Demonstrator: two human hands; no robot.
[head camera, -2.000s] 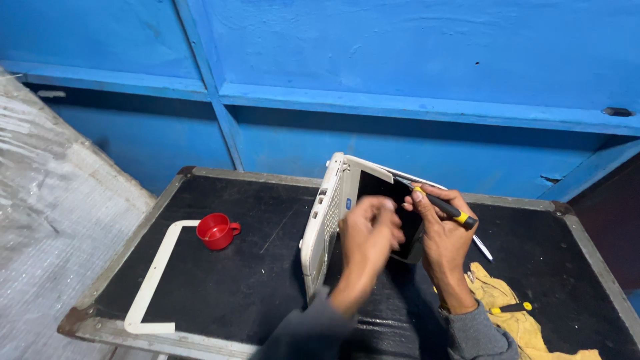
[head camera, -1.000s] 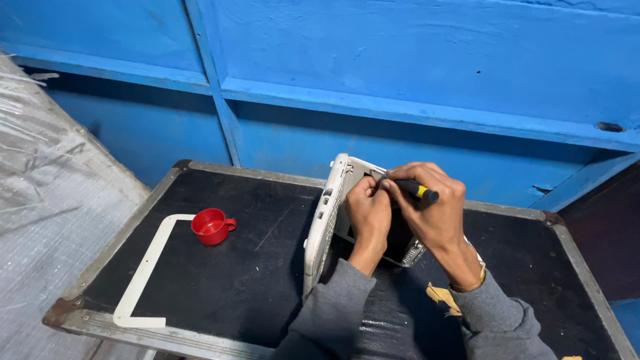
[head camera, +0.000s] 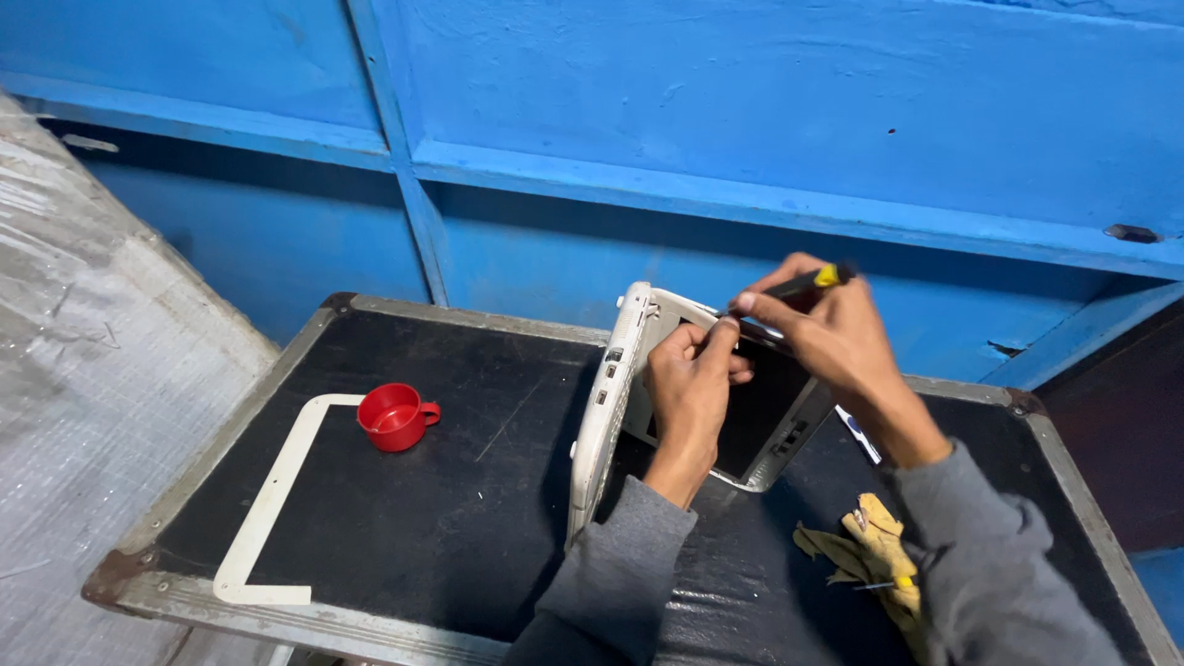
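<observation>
A small white laptop (head camera: 606, 407) stands on its side edge, partly unfolded, with its dark screen panel (head camera: 763, 407) facing me and the screen's frame bare. My right hand (head camera: 823, 324) grips a black and yellow screwdriver (head camera: 805, 280), its shaft pointing left to the upper edge of the screen. My left hand (head camera: 694, 375) is at the same spot, its thumb and fingers pinched near the screwdriver's tip; whether something small is between them cannot be told. The left hand covers part of the screen and keyboard side.
A red cup (head camera: 398, 418) stands beside a white plastic bezel piece (head camera: 268, 509) on the black case top (head camera: 444, 527). On the right lie a yellowish cloth (head camera: 874, 536), a second small screwdriver (head camera: 897, 583) and a white pen-like item (head camera: 858, 435). A blue wall (head camera: 740, 120) rises behind.
Two seconds ago my left hand was blurred in front of the screen; now it is at the screen's upper edge. The screwdriver's shaft has come to point left at that edge.
</observation>
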